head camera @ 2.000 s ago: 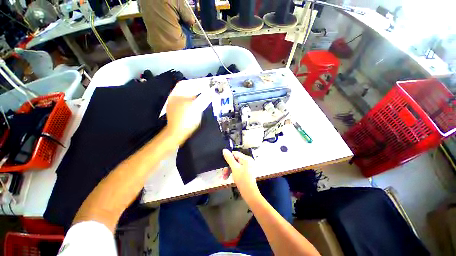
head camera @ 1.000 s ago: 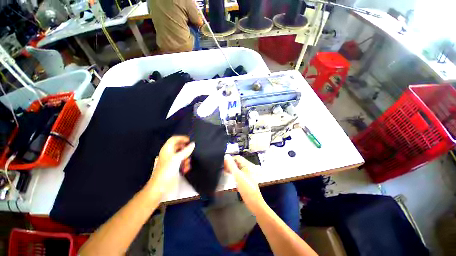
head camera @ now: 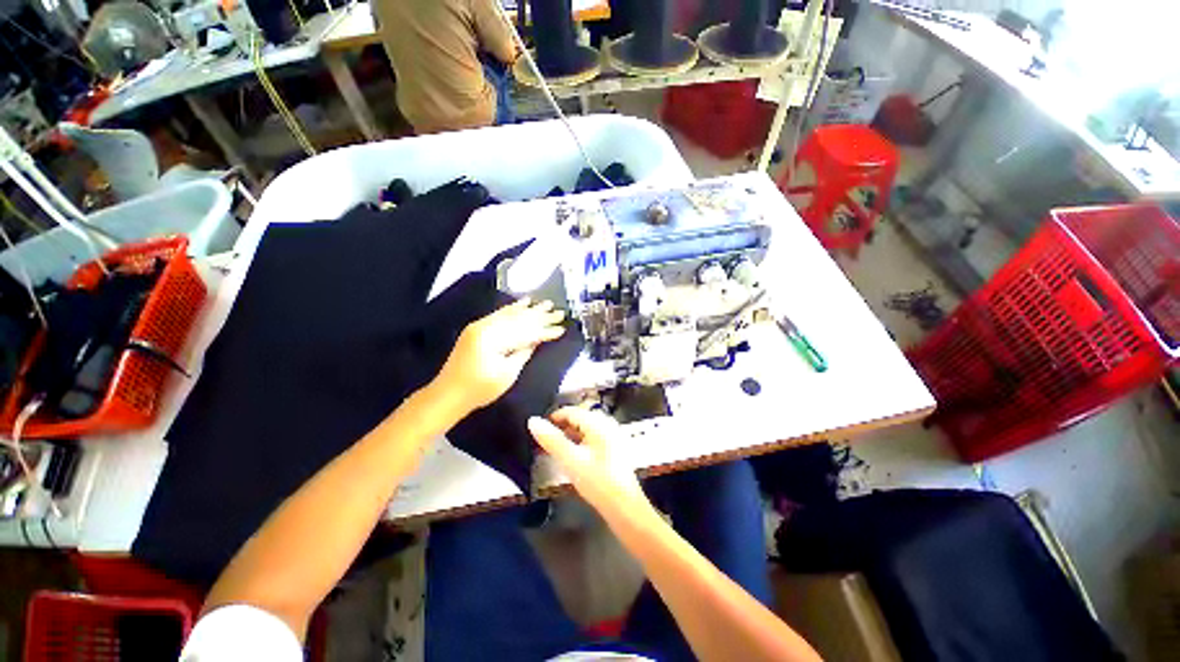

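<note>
A black garment panel lies on the white table at the left front of the overlock machine, its lower corner at the table's front edge. My left hand lies flat on the panel near the needle area, fingers towards the machine. My right hand is at the panel's right edge, thumb and fingers at the cloth; whether it pinches the cloth is hard to tell. A large stack of black cut panels lies to the left, and the panel merges with its dark edge.
A green-handled tool and a small black disc lie right of the machine. A white tub stands behind, an orange-red basket at left, a red crate at right. Dark cloth lies over a box at lower right. A person is beyond.
My left hand has gone from gripping the raised, folded panel to lying flat on it, nearer the machine. The panel is lowered and spread on the table. My right hand has shifted slightly left.
</note>
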